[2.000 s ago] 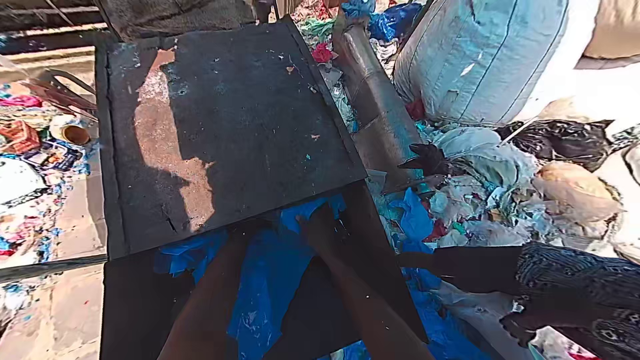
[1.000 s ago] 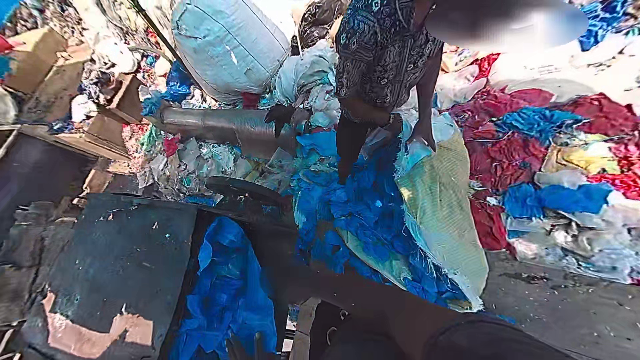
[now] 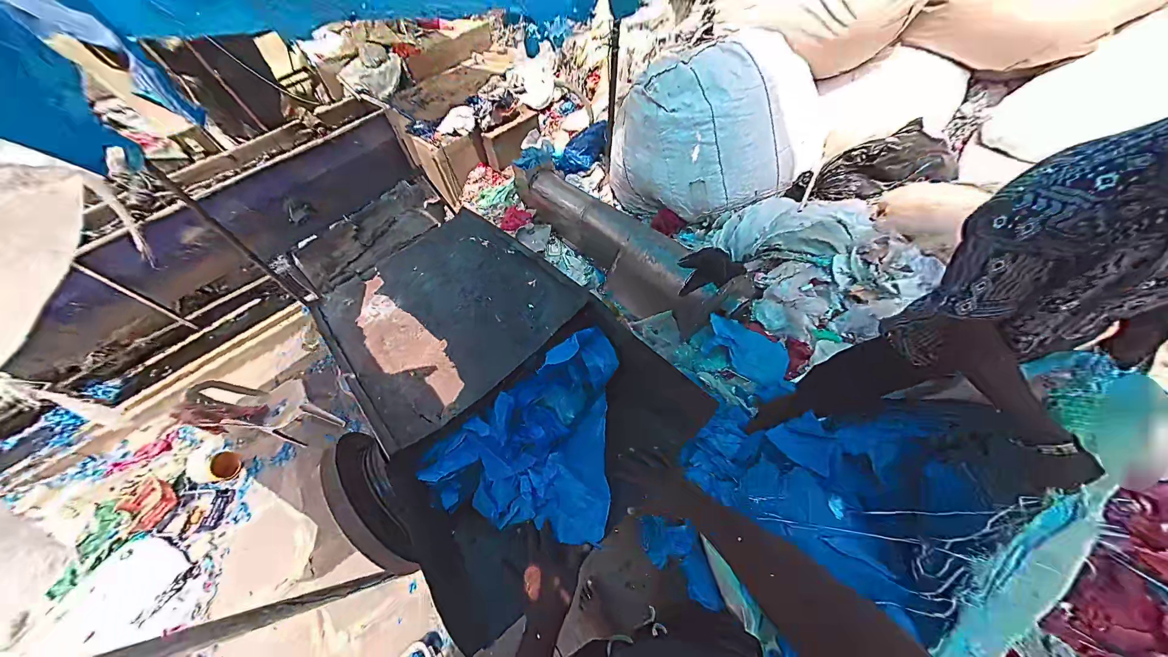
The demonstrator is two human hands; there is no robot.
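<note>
Crumpled blue plastic sheeting (image 3: pixel 538 438) lies in the open mouth of a dark metal machine, below its flat metal cover (image 3: pixel 456 310). My left hand (image 3: pixel 547 566) is low at the near edge of the blue plastic; shadow hides whether its fingers grip it. My right hand (image 3: pixel 650 479) rests with fingers spread on the dark metal at the right side of the mouth, holding nothing. To the right, a large heap of blue plastic pieces (image 3: pixel 794 484) spills from a woven sack (image 3: pixel 1031 566).
A co-worker in a patterned garment (image 3: pixel 1049 237) bends over the heap at right, arms reaching into it. A belt pulley wheel (image 3: pixel 365 502) stands left of the machine. Behind are a metal cylinder (image 3: pixel 620 237), a stuffed white sack (image 3: pixel 703 128) and loose plastic scraps.
Two seconds ago both my hands were in the blue plastic at the mouth; my right hand now lies beside it. The view has swung right and back.
</note>
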